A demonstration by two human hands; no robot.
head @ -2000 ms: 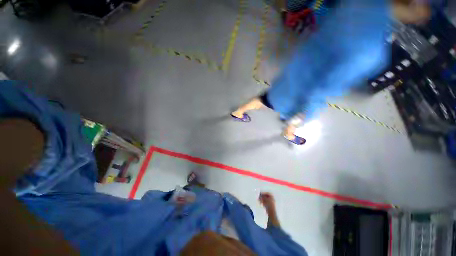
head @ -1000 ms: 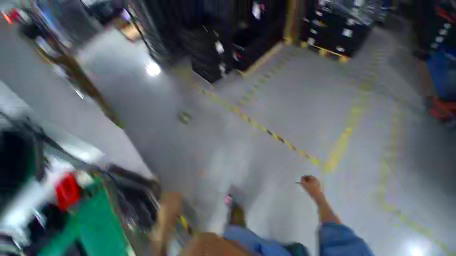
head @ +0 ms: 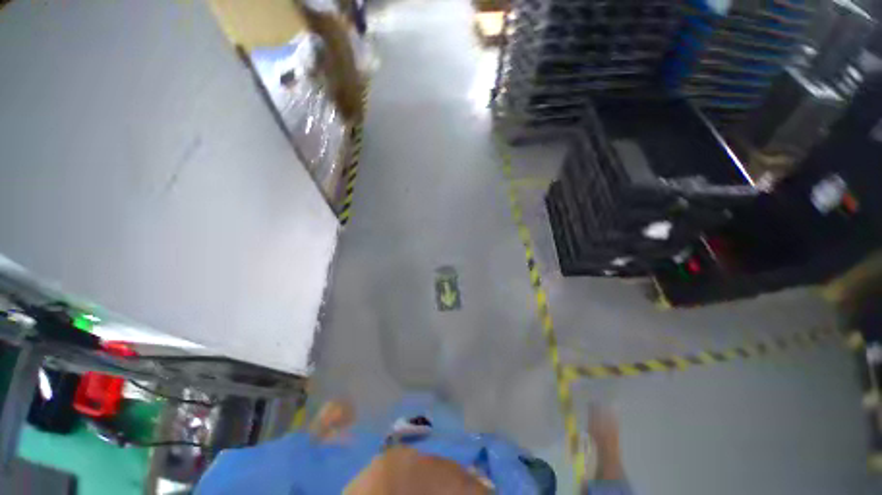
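My left hand [head: 334, 420] is small and blurred at the lower left of my blue smock [head: 280, 464]. My right hand [head: 604, 433] is a blurred streak at the lower right, beside the yellow-black floor tape. Nothing can be made out in either hand, and the finger positions are unclear. Nearest in front of me is the grey floor [head: 406, 222] with a small dark marker [head: 447, 288] that bears a yellow-green arrow.
A large white panel [head: 164, 184] stands on the left, with film-wrapped goods [head: 311, 116] beyond it. A green-topped workbench [head: 97, 454] with red items is at lower left. Stacked black totes [head: 604, 208] stand on the right, with blue-and-dark stacks [head: 745, 58] behind.
The view has turned left to face along the aisle. The white panel and the black totes are now closer. The person in blue seen two seconds ago is out of view.
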